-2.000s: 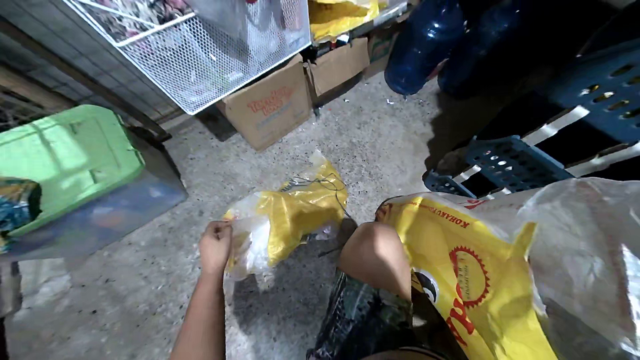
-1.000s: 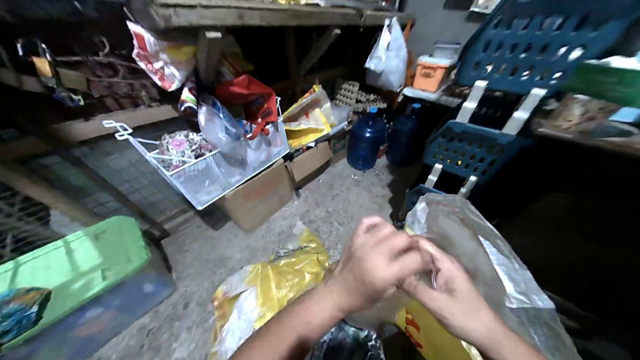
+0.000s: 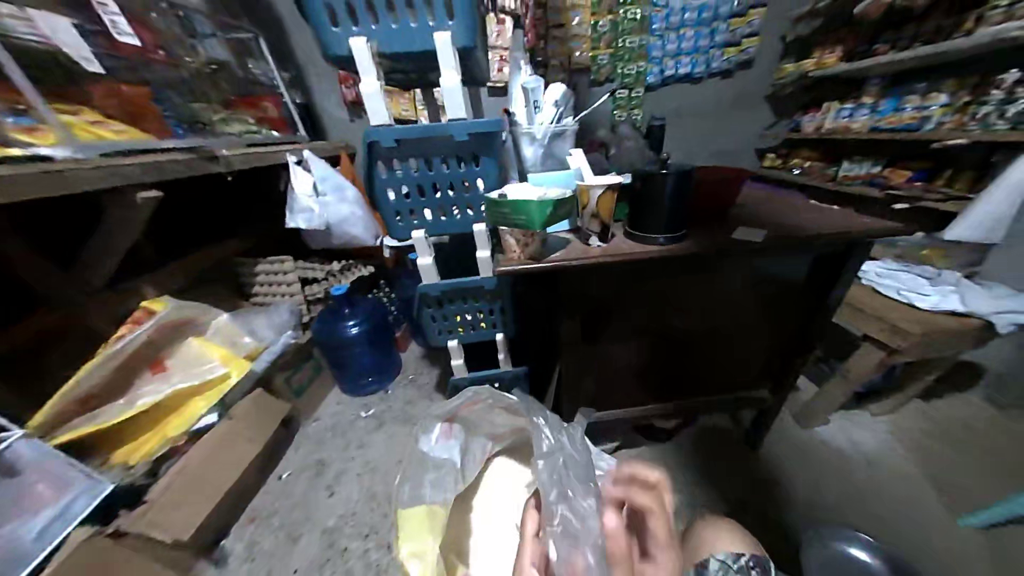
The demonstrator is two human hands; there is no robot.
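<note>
A clear plastic bag (image 3: 564, 472) with a yellow part stands upright at the bottom centre, its mouth partly spread, with a pale surface showing inside. My left hand (image 3: 530, 540) is at the bag's near side, mostly cut off by the lower frame edge; its fingers are partly behind the plastic. My right hand (image 3: 640, 512), blurred, touches the bag's right edge with bent fingers. How firmly either hand grips the plastic does not show. My knee is just right of the right hand.
A blue water jug (image 3: 356, 344) stands on the concrete floor beside cardboard boxes (image 3: 208, 472). A blue plastic rack (image 3: 440, 176) rises behind the bag, next to a dark wooden desk (image 3: 680, 320). At right is a low wooden stool (image 3: 912, 328).
The view has swung right and up, away from the green-lidded bin. Both hands, earlier together in front of me, are now at the clear bag. The yellow bag on the floor has left the view.
</note>
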